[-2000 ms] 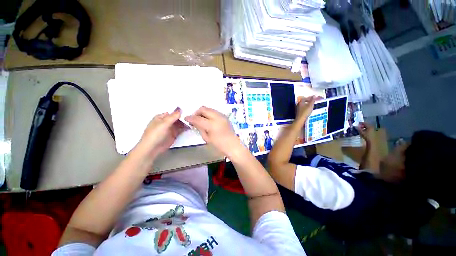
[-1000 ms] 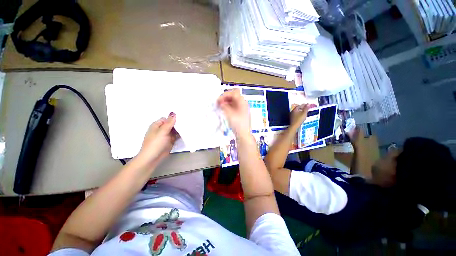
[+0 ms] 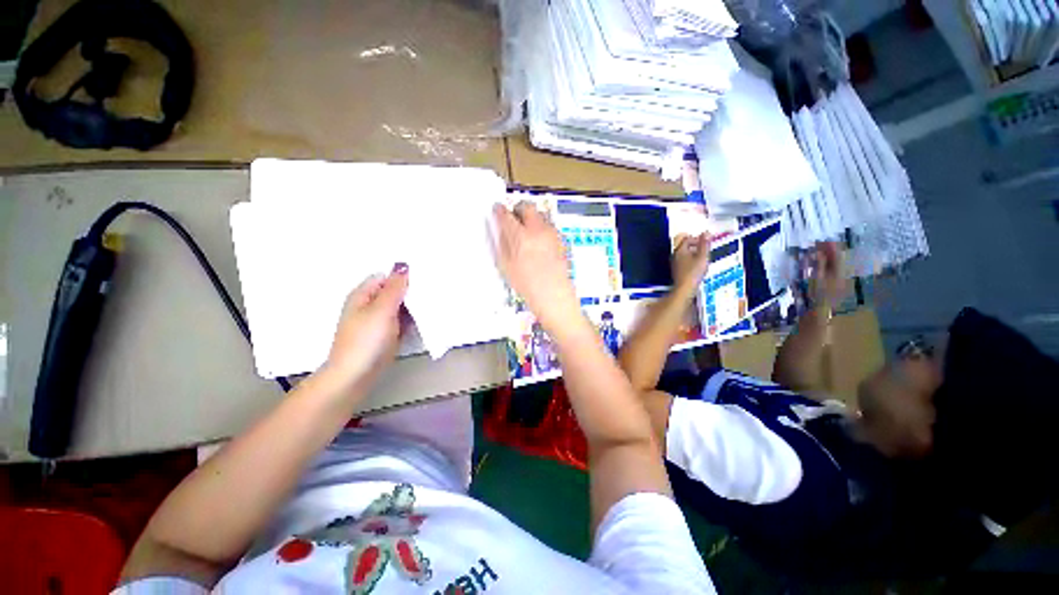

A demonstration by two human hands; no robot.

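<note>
Two or more white boards [image 3: 314, 256] with rounded corners lie stacked and slightly offset on the bench in front of me. My left hand [image 3: 377, 316] is over the boards' lower middle, thumb and fingers pinched on a small white sheet [image 3: 434, 331], whose pointed corner shows to the right of the fingers. White on white makes its outline hard to see. My right hand [image 3: 531, 246] lies at the boards' right edge, fingertips on or just over it; whether it holds anything cannot be told. The electric screwdriver [image 3: 72, 337] lies at the left, its cord running under the boards.
A black head strap [image 3: 102, 76] lies on cardboard [image 3: 314, 81] at the far left. Printed panels [image 3: 642, 246] lie right of the boards. Tall white stacks [image 3: 627, 81] stand behind them, partly in clear plastic. A coworker [image 3: 743, 447] sits at the right, hands over the panels.
My right hand has moved from near my left hand, over the middle of the boards, to their right edge. My left hand stays nearly in place. The coworker's hands have shifted at the panels.
</note>
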